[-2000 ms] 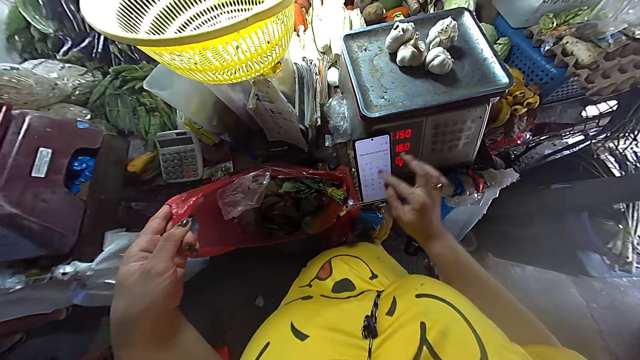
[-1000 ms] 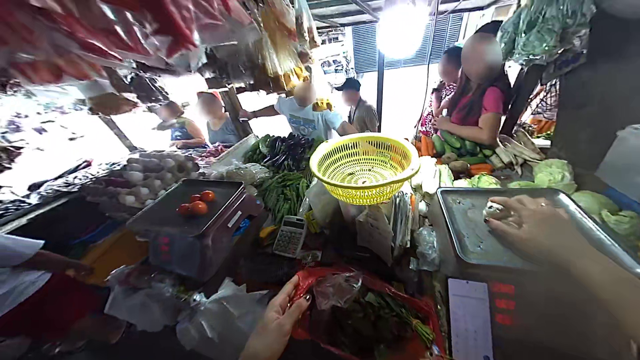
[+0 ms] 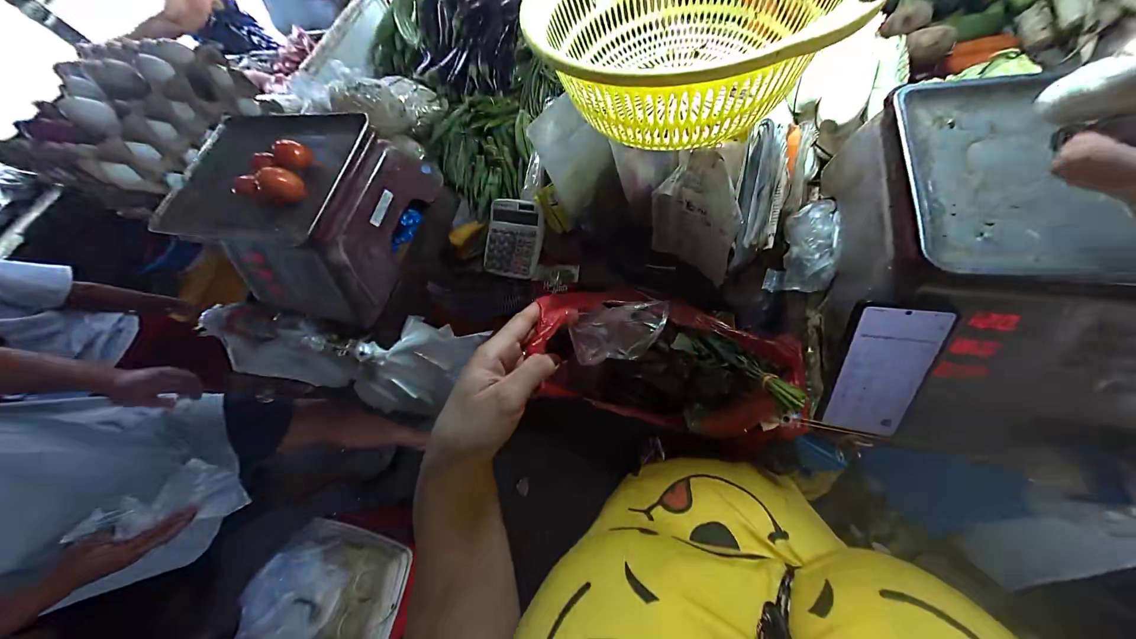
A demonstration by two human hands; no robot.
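My left hand (image 3: 493, 382) pinches the left edge of a red plastic bag (image 3: 785, 355). Dark leafy greens (image 3: 648, 382) with tied green stems lie in the bag, under a piece of clear plastic (image 3: 619, 330). At the far right edge, my right hand (image 3: 1096, 164) is partly cut off and blurred, over the metal tray (image 3: 985, 257) of a weighing scale. A pale, blurred thing (image 3: 1096, 89) is right by its fingers; whether the hand grips it is unclear. A lit phone (image 3: 890, 368) leans by the scale's red digits.
A yellow plastic basket (image 3: 674, 111) stands ahead, beyond a calculator (image 3: 513, 238). On the left, a second scale (image 3: 342, 222) bears red tomatoes (image 3: 280, 185), near egg trays (image 3: 115, 115). Other people's arms (image 3: 115, 382) reach in at left. Plastic bags (image 3: 417, 368) lie beside my left hand.
My right hand has left the phone, where it was two seconds ago, and moved to the scale tray. The garlic bulbs seen there earlier are not plainly visible now. The view has swung up and back down.
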